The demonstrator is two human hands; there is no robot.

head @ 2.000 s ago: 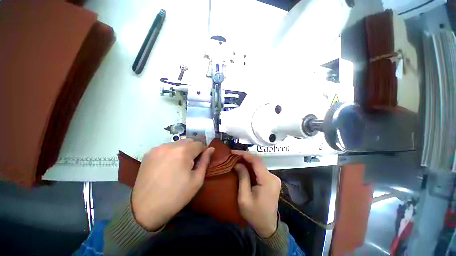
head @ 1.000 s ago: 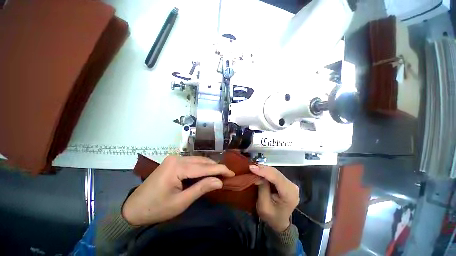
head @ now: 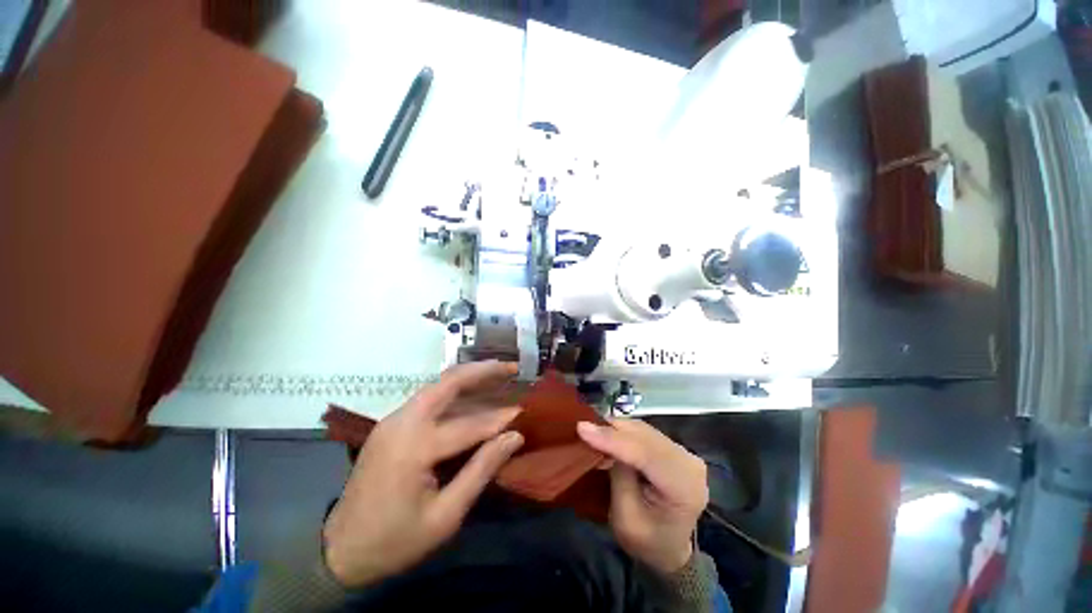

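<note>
A folded red-brown leather panel (head: 553, 445) lies between my hands at the table's front edge, its upper corner just below the needle area (head: 558, 347) of the white sewing machine (head: 647, 281). Layered edges show in the fold. My right hand (head: 653, 485) pinches the panel's right side between thumb and fingertips. My left hand (head: 431, 467) is on its left side, fingers slightly spread, thumb and fingertips at the leather. A corner of the panel sticks out left of my left hand. The panel's lower part is hidden by my hands and dark clothing.
A thick stack of brown panels (head: 132, 228) lies on the white table (head: 347, 287) at left, with a dark pen-like stick (head: 398, 132) beside it. At right, a tied brown bundle (head: 904, 174) is on the metal table. A notched panel (head: 853, 509) lies lower right.
The panel corner has moved down, away from the machine's front parts. The folded layers are spread wider between my fingers. The whole view has shifted slightly.
</note>
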